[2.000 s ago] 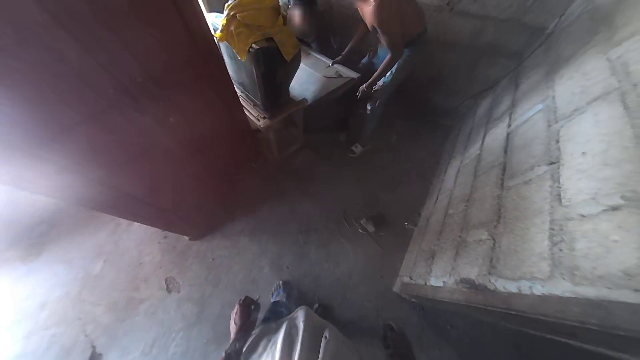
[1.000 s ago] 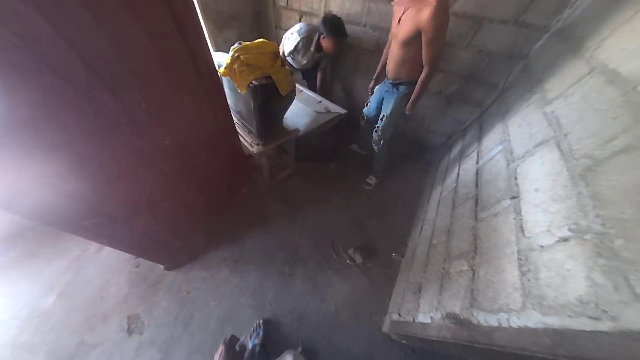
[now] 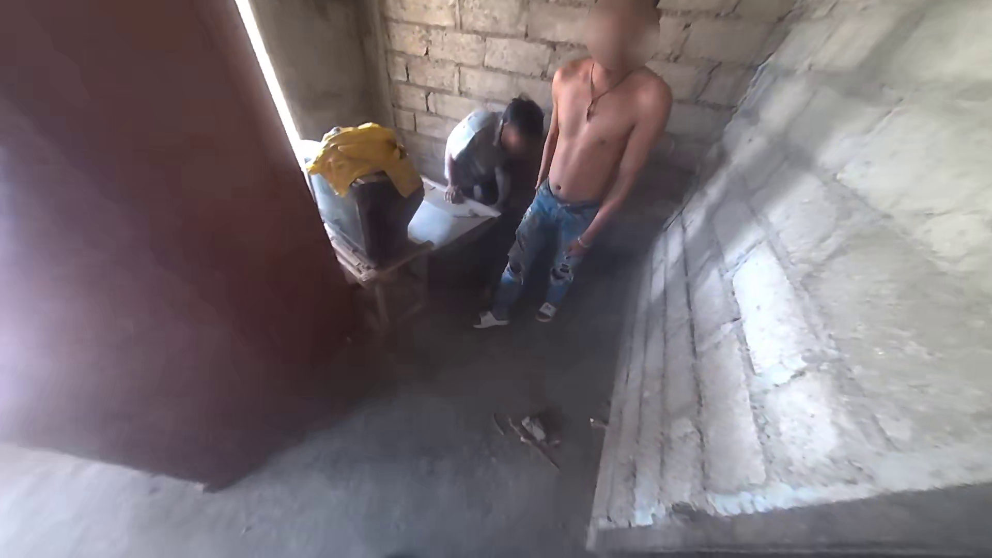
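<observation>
Neither my left hand nor my right hand is in the head view. Ahead, a person in ripped blue jeans (image 3: 554, 232) stands upright with bare torso and arms hanging down. Behind and to the left, another person in a light shirt (image 3: 477, 147) bends over a pale flat-topped object (image 3: 449, 221), one hand on its surface. Beside it, a yellow cloth (image 3: 364, 155) lies over a dark box-like object (image 3: 387, 221) on a low wooden stand (image 3: 380, 271).
A large dark red panel (image 3: 155, 232) rises at the left. A concrete block wall (image 3: 721, 372) runs along the right, with another block wall (image 3: 504, 54) behind the people. Sticks and debris (image 3: 535, 430) lie on the concrete floor (image 3: 403, 465).
The person in jeans was leaning over the pale object two seconds ago and now stands upright. My view has tilted up, and a hand seen low in the earliest frame is out of sight.
</observation>
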